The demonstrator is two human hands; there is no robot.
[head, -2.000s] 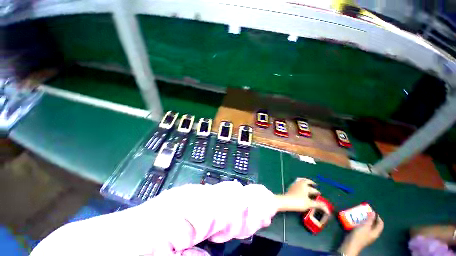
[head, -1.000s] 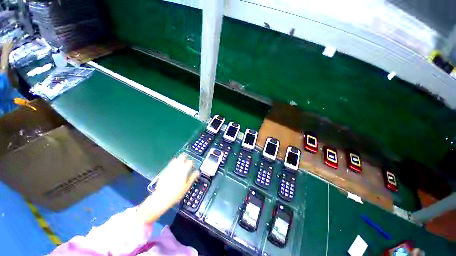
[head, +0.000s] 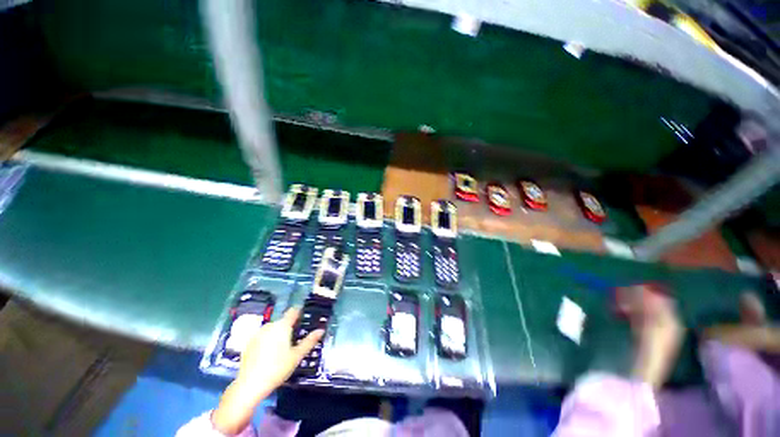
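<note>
A clear blister tray (head: pixel 359 373) holds a back row of open black flip phones (head: pixel 369 253) with pale upper halves. Closed dark phones (head: pixel 402 329) lie in front pockets, one at the front left (head: pixel 248 324). Another open flip phone (head: pixel 328 275) lies in the front row. My left hand (head: pixel 272 354) is at its keypad half, fingers spread and touching it, not visibly gripping. My right hand (head: pixel 654 329), blurred at the right, has a red flip phone (head: pixel 637 294) at its fingers. A small white paper (head: pixel 570 319) lies between tray and right hand.
Several red phones (head: pixel 499 198) stand along the brown board (head: pixel 419 171) behind. A grey post (head: pixel 244 102) rises behind the tray's left end. A blurred blue pen (head: pixel 590 279) lies near my right hand. Another person's sleeve (head: pixel 740 384) and hand are at the far right.
My left hand has moved from a red phone on the right to the tray's front left, then onto the open phone. A closed phone now shows in the front left pocket. The camera view has shifted.
</note>
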